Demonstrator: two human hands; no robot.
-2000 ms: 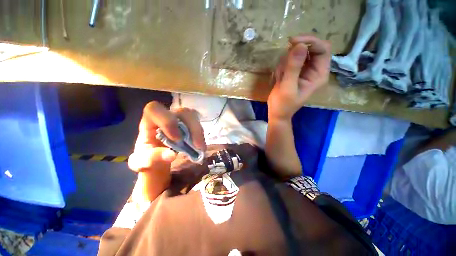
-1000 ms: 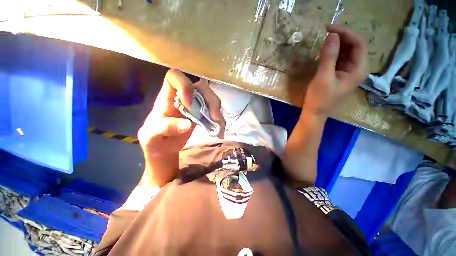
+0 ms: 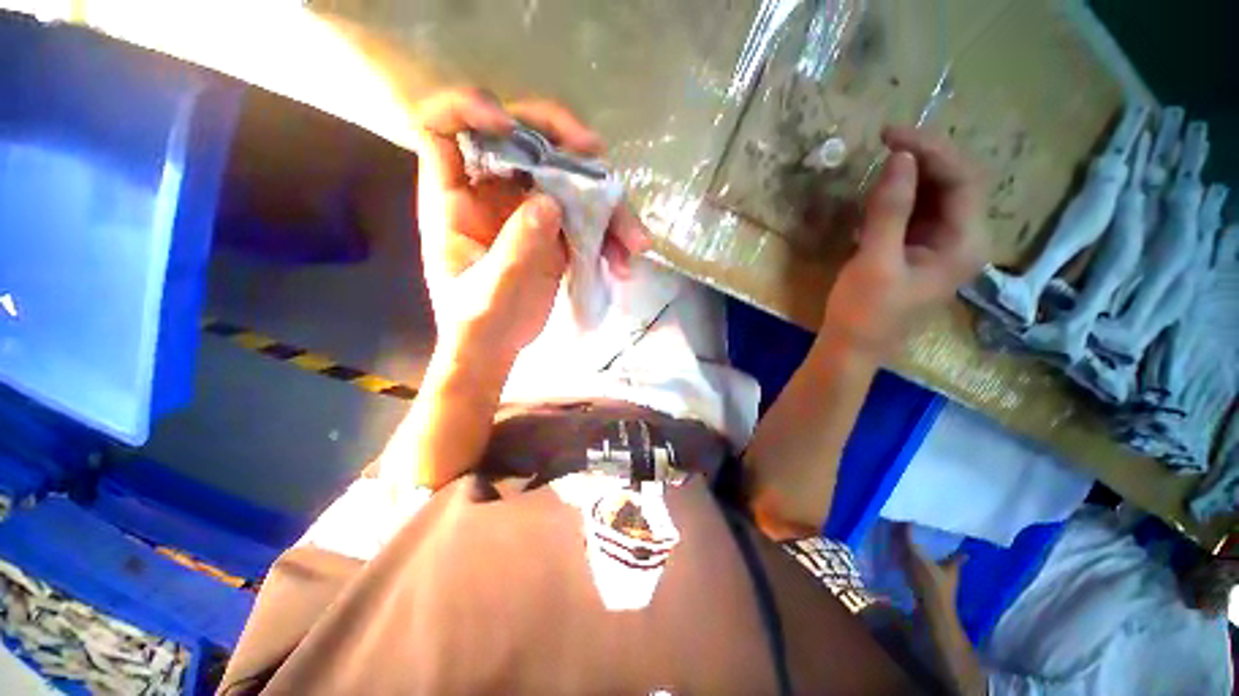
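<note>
My left hand point(image 3: 510, 224) is closed around a pale figure leg point(image 3: 587, 224) at the bench's front edge. The leg's darker grey foot end point(image 3: 523, 152) shows at the top of the fist. My right hand point(image 3: 908, 224) is over the bench, with thumb and fingertips close together. I cannot tell whether a thin stick is between them. A small round whitish glue dab point(image 3: 830, 152) sits on the stained work patch point(image 3: 781, 170), left of my right hand's fingertips.
A row of pale legs point(image 3: 1114, 258) lies on the bench at right. A blue tote point(image 3: 95, 245) is at left, and a white-lined tote point(image 3: 972, 462) at lower right. Crates of small pale parts point(image 3: 95, 632) stand lower left. Another person's hand point(image 3: 935, 585) shows at lower right.
My left hand has moved up to the bench edge and turned, so the leg's pale shaft now shows. The view has shifted and rotated. Another person's hand has appeared at lower right.
</note>
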